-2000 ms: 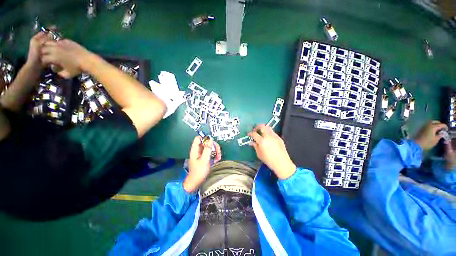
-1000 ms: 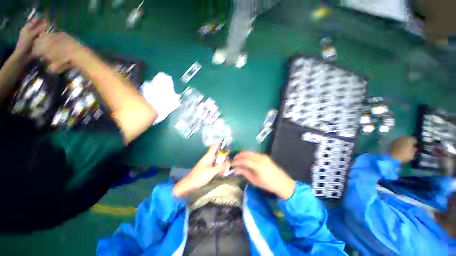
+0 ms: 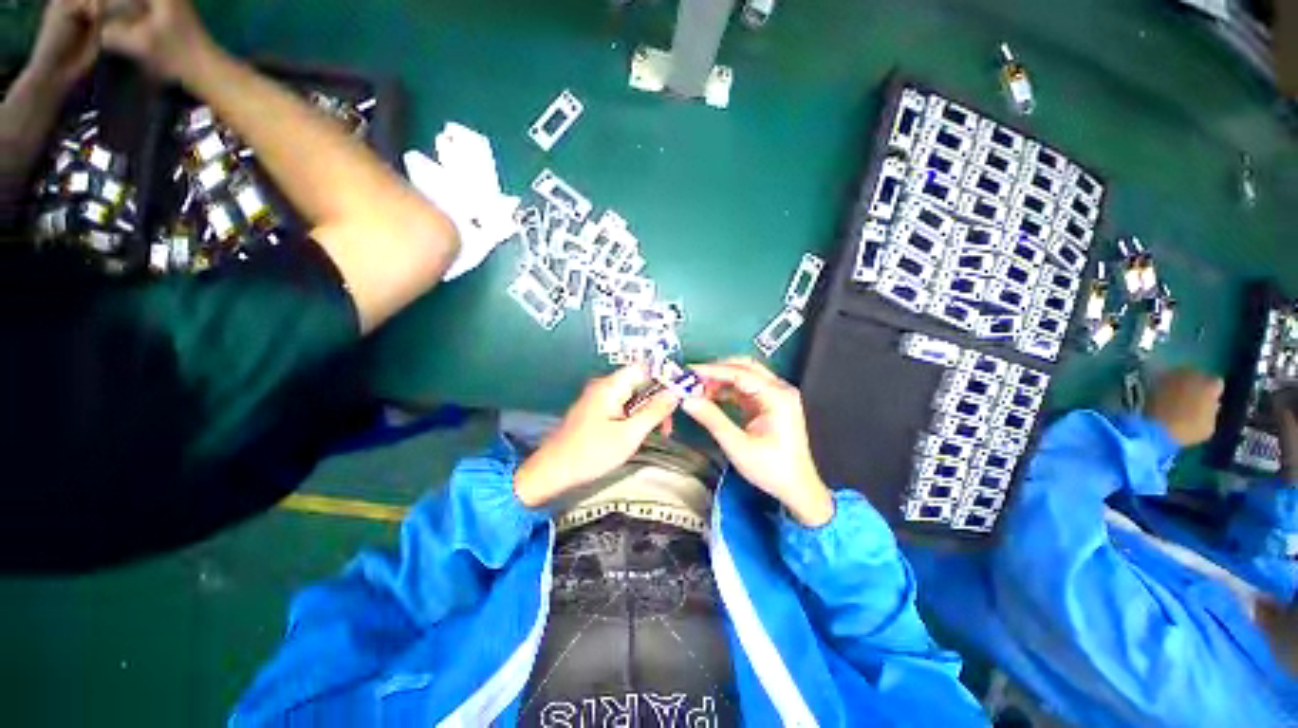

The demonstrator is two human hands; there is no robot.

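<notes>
My left hand [image 3: 605, 427] and my right hand [image 3: 756, 423] meet in front of my waist at the bench edge. Between their fingertips they hold one small plated unit [image 3: 686, 383], silver-white with a dark blue centre. The fingers hide part of it. A messy pile of faceplates [image 3: 608, 263], white rectangles with windows, lies just beyond my hands on the green mat. Two more faceplates [image 3: 792, 304] lie end to end right of the pile. One single faceplate [image 3: 555, 121] lies above it.
A black foam tray [image 3: 851, 413] with rows of plated units stands at right. A white cloth or paper [image 3: 463, 199] lies left of the pile. A metal upright [image 3: 698, 50] stands ahead. A neighbour's bare arm [image 3: 320, 178] reaches over black parts trays at left. Another person's blue sleeve [image 3: 1089, 491] is at right.
My right hand has moved from the loose plates to my left hand, and both now hold the unit. The plate that was under my right fingers is gone from the mat. The view has shifted.
</notes>
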